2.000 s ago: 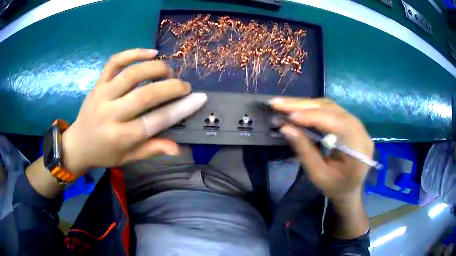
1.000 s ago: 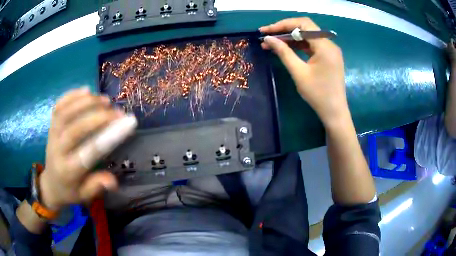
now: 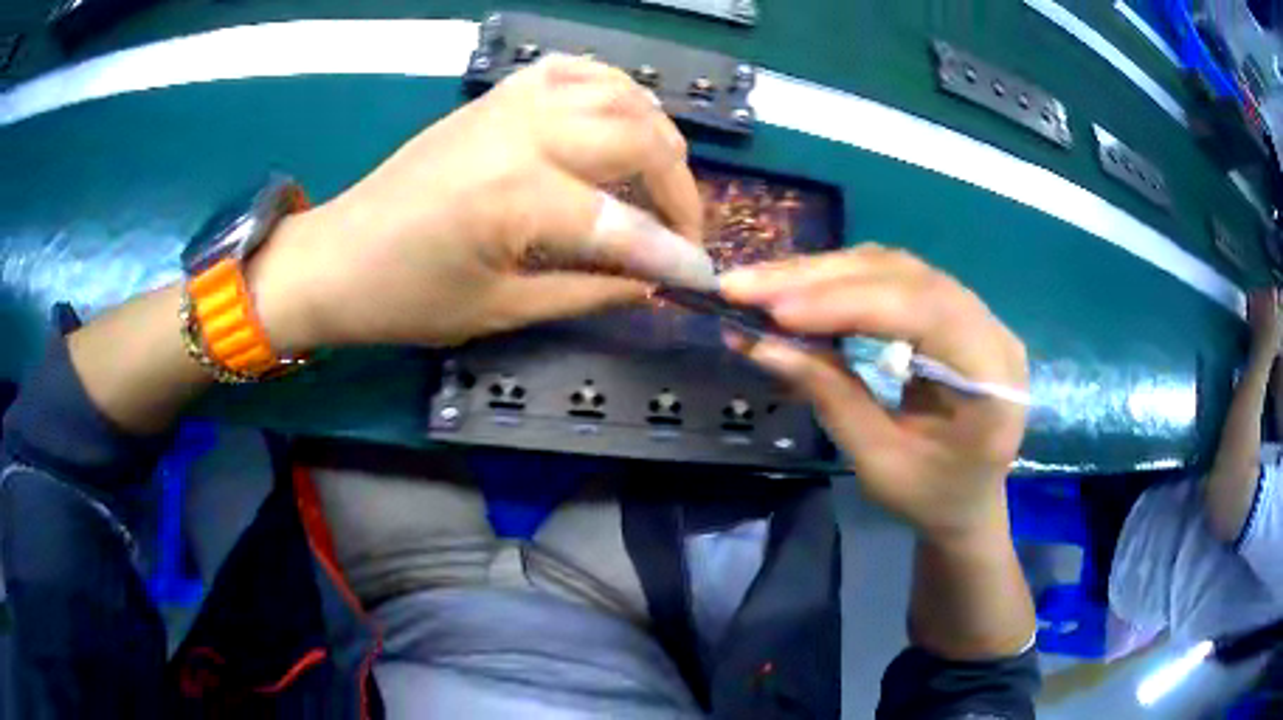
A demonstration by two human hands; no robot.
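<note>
The grey fixture plate (image 3: 623,431) lies across the near side of the black tray (image 3: 830,211), with a row of several nests facing up. Copper coils (image 3: 753,218) are heaped in the tray, partly hidden by my hands. My left hand (image 3: 542,211), with a whitish finger cot, is above the tray, its thumb and index finger pinched. A tiny coppery bit shows at these fingertips. My right hand (image 3: 915,338) holds the dark-tipped tweezers (image 3: 971,387) with a white band; the tip meets the left fingertips above the plate.
Another fixture plate (image 3: 675,87) lies beyond the tray, across the white stripe of the green-topped line. More plates (image 3: 1002,93) lie farther right. A person's arm and light clothing (image 3: 1196,542) show at the right edge.
My left hand has come up and right over the tray, and its fingers have closed. My right hand has come down to meet it. A loaded-looking plate beyond the tray appears farther right in view.
</note>
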